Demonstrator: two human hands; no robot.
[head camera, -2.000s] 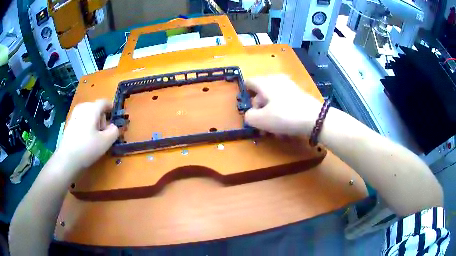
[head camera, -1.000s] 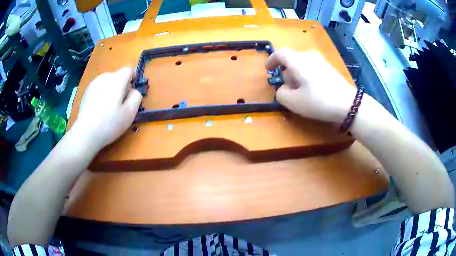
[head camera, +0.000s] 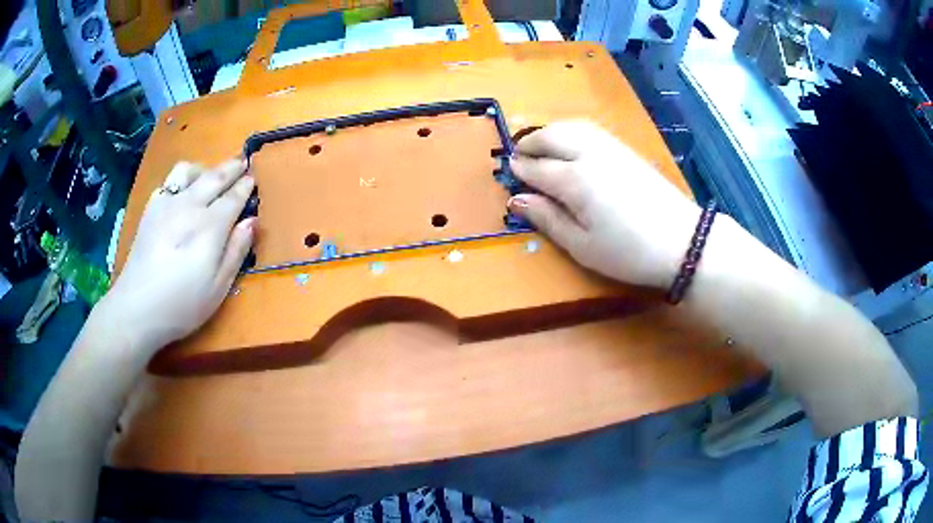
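The thin black middle frame (head camera: 373, 254) lies down in the rectangular recess of the large orange press fixture (head camera: 573, 276). Its centre is open and shows the orange floor with several dark holes. My left hand (head camera: 189, 245) rests over the frame's left side, fingertips at its edge. My right hand (head camera: 604, 199) has its fingers on dark clips at the frame's right side. The fingertips hide parts of both short sides. I cannot tell whether either hand grips or only presses.
The upper orange plate with a rectangular window (head camera: 481, 26) stands behind the fixture. White machines with gauges (head camera: 655, 20) stand at the back. A black stack (head camera: 870, 179) is at the right, a green bottle (head camera: 77, 268) at the left.
The frame was held raised above the fixture and now sits low in the recess. My fingers have gone from pinching its sides to lying flatter over them.
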